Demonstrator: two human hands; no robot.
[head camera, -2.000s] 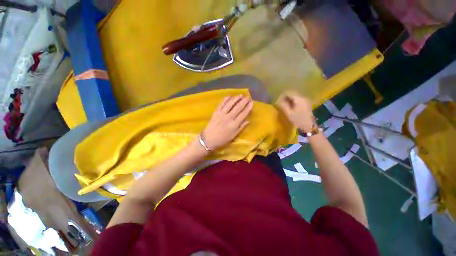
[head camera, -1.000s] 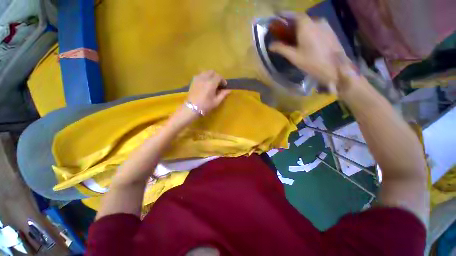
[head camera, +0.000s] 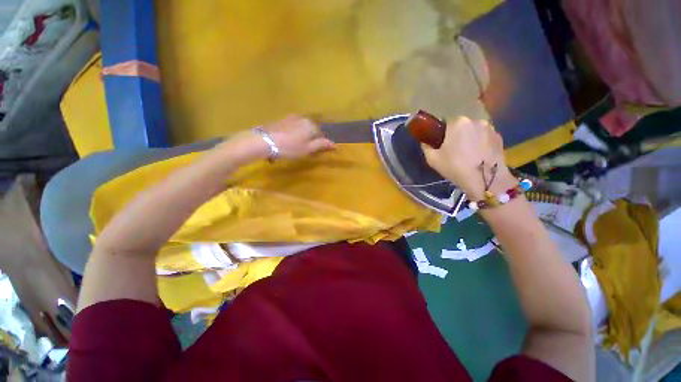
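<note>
A yellow garment (head camera: 299, 183) lies along the grey sleeve board (head camera: 67, 201), with white lining strips showing at its lower edge. My right hand (head camera: 467, 153) grips the red-brown handle of the steam iron (head camera: 407, 160). The iron's silver-edged plate is over the right end of the garment; whether it touches the cloth I cannot tell. My left hand (head camera: 295, 138) rests at the garment's upper edge, its fingertips on the cloth. Whether it pinches the cloth is unclear.
The yellow-covered table (head camera: 261, 60) lies beyond the board. A blue bar (head camera: 134, 74) with an orange-pink tie stands left. A dark grey pad (head camera: 515, 67) is at the back right. Yellow pieces (head camera: 623, 261) hang at the right. White scraps lie on the green floor (head camera: 467, 298).
The iron stood on the table behind the board; my right hand took hold of it and brought it over the garment's right end. My left hand moved from the garment's middle to its upper edge.
</note>
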